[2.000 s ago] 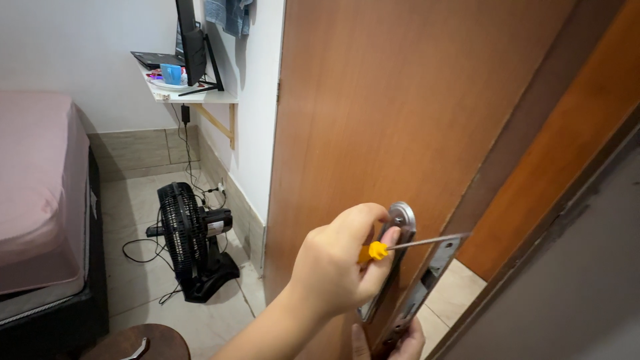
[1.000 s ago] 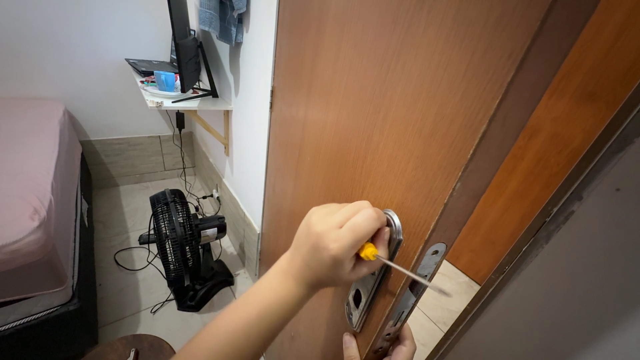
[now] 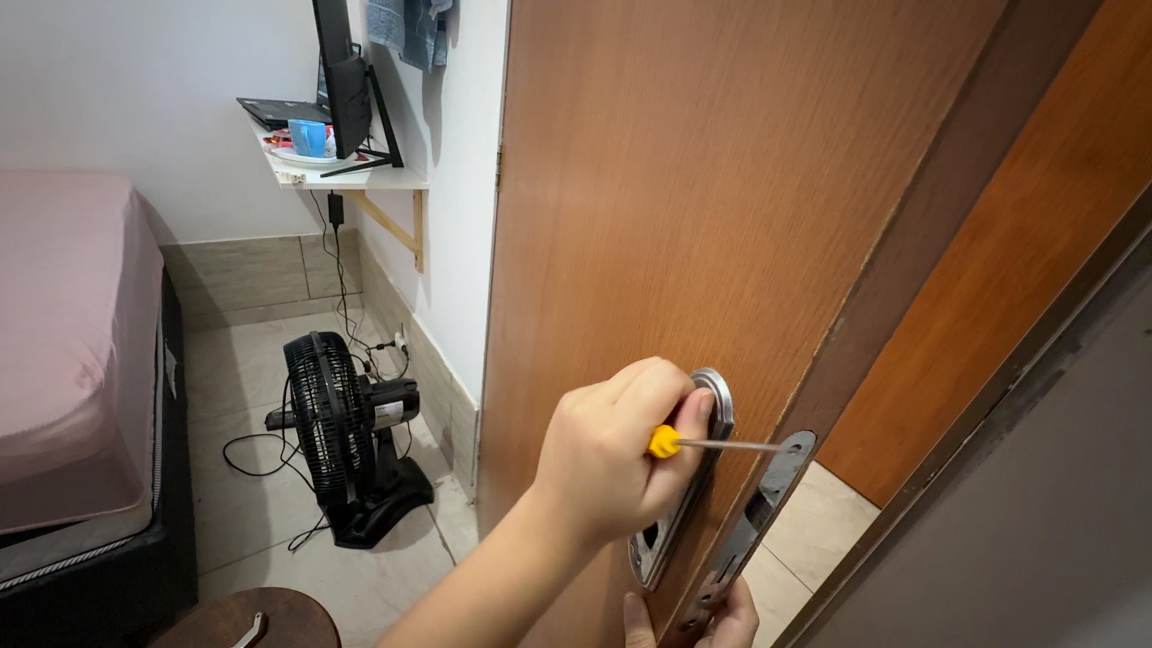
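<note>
My left hand (image 3: 621, 450) is closed on a screwdriver with a yellow handle (image 3: 664, 441). Its thin metal shaft (image 3: 729, 445) points right, the tip in front of the upper end of the metal lock faceplate (image 3: 792, 450) in the door's edge; contact cannot be told. The fingertips of the same hand are at the top of an oval-ended metal escutcheon plate (image 3: 714, 382) on the wooden door (image 3: 702, 198), and the hand covers much of that plate. Lower down, my right hand (image 3: 733, 619) grips the door edge, its thumb below the plate; the frame cuts it off.
A black fan (image 3: 333, 423) with loose cables stands on the tiled floor. Left is a bed with a pink sheet (image 3: 72, 342); a round dark stool (image 3: 297, 612) holds a small metal piece (image 3: 252, 632). Behind, a wall shelf (image 3: 387, 178) carries a monitor (image 3: 346, 90). The door frame (image 3: 954, 441) runs along the right.
The screwdriver shaft pointed down to the right one second ago and now lies nearly level, across to the lock faceplate. My left hand stays at the escutcheon plate and my right hand at the door edge.
</note>
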